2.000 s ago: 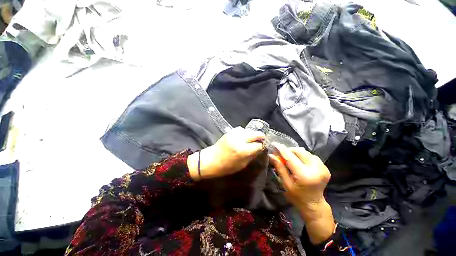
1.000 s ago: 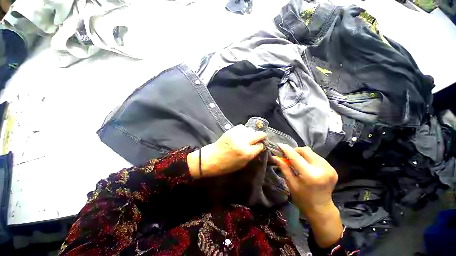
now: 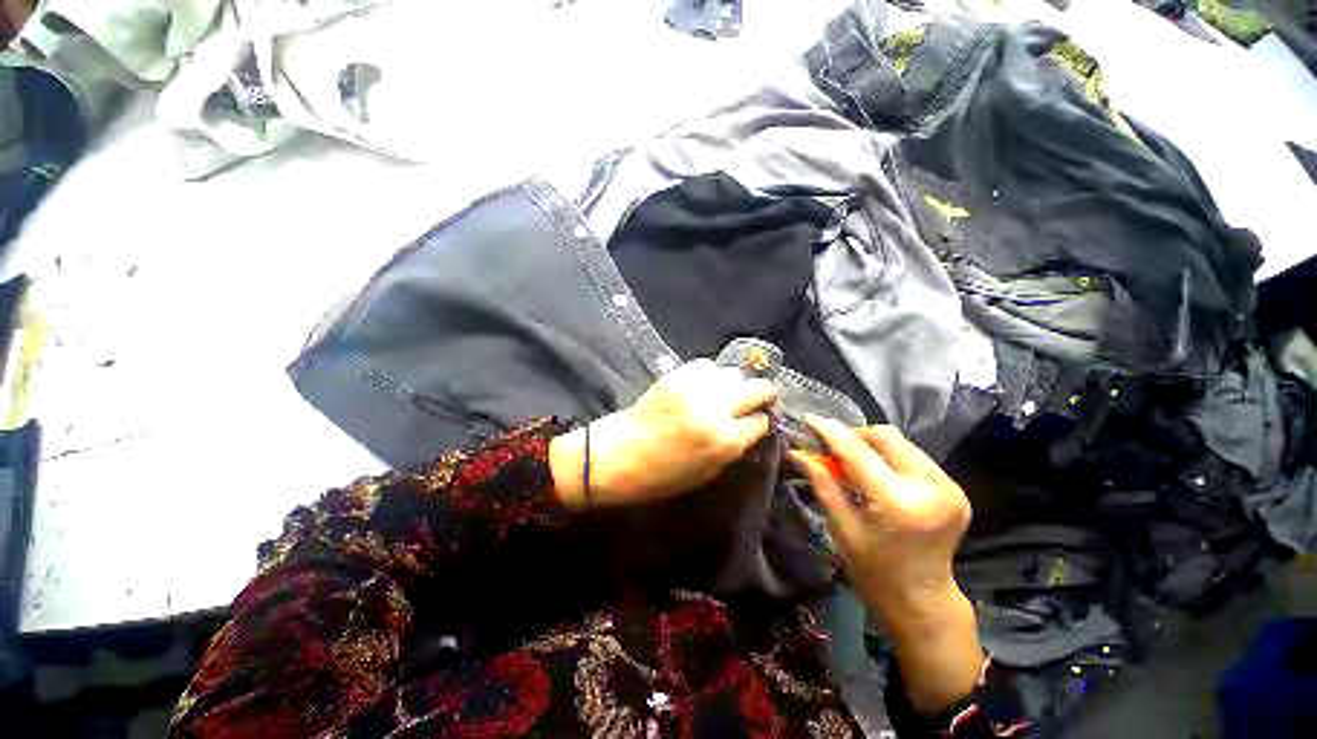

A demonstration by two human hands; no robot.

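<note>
A dark grey garment (image 3: pixel 477 311) lies spread in front of me, with its paler inside and a black area showing. My left hand (image 3: pixel 672 433) pinches the edge of its cuff (image 3: pixel 816 394), beside a brassy button (image 3: pixel 757 361). My right hand (image 3: pixel 896 505) is close against the left at the same edge. It holds thread snips; only a bit of the orange-red handle (image 3: pixel 826 465) shows between the fingers. The blades and any thread ends are too small or hidden to tell.
The white table (image 3: pixel 159 477) extends left and behind the garment. Pale garments (image 3: pixel 238 87) lie at the far left. A pile of dark garments (image 3: pixel 1040 578) hangs at the right, below the table edge. Something blue (image 3: pixel 1278 686) is at the lower right.
Both hands stay at the cuff with only small finger movements. The brassy button now faces up more clearly than in the oldest frame. The view has shifted slightly.
</note>
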